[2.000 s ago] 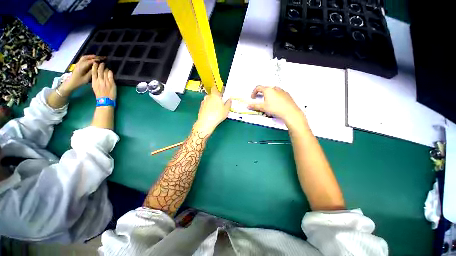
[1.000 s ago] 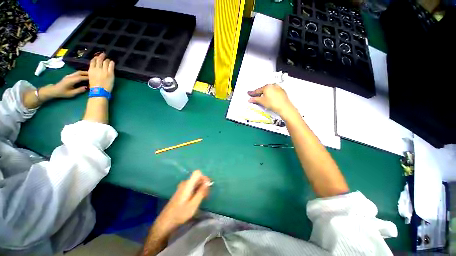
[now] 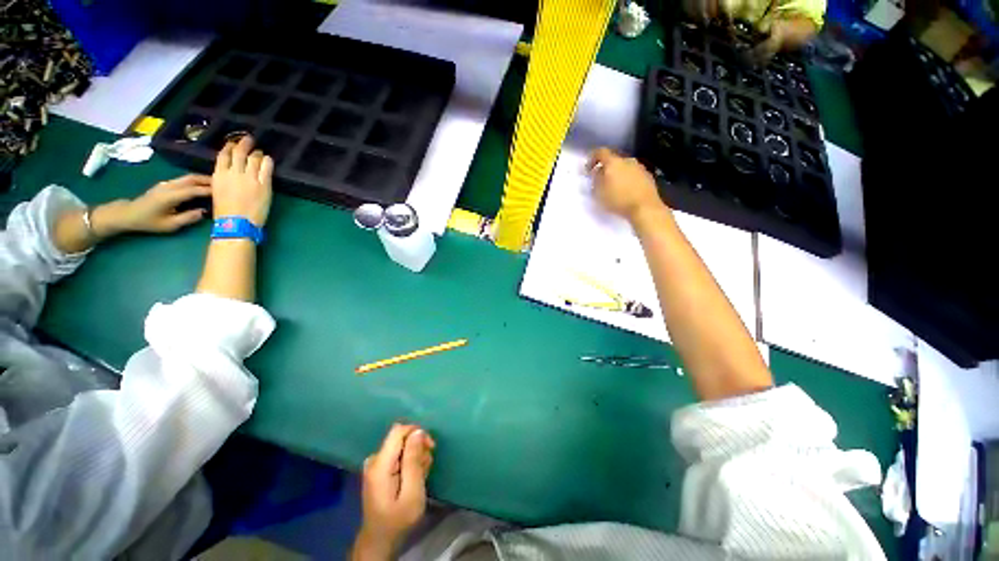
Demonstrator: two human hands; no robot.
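My left hand (image 3: 398, 482) is loosely curled near the bench's front edge; whether it holds something small is hidden. My right hand (image 3: 624, 184) is over the white sheet (image 3: 570, 236), its fingertips close together beside the black foam tray (image 3: 728, 203); I cannot tell if they pinch anything. The tray has silver rings in its pockets. Yellow-handled side cutters (image 3: 613, 298) lie on the sheet. Dark tweezers (image 3: 630, 362) and an orange-yellow stick (image 3: 412, 356) lie on the green mat (image 3: 526, 427).
A yellow post (image 3: 548, 121) stands left of the sheet. A white bottle (image 3: 408, 247) stands near it. At left, another person's hands (image 3: 241, 186) are at a second black tray (image 3: 362, 129). Another person's hand (image 3: 783, 38) is at the tray's far end. A white wipe (image 3: 118, 151) lies far left.
My left hand has moved from the yellow post back to the bench's front edge. My right hand has moved farther forward, away from the side cutters, and now covers where a small white wad lay.
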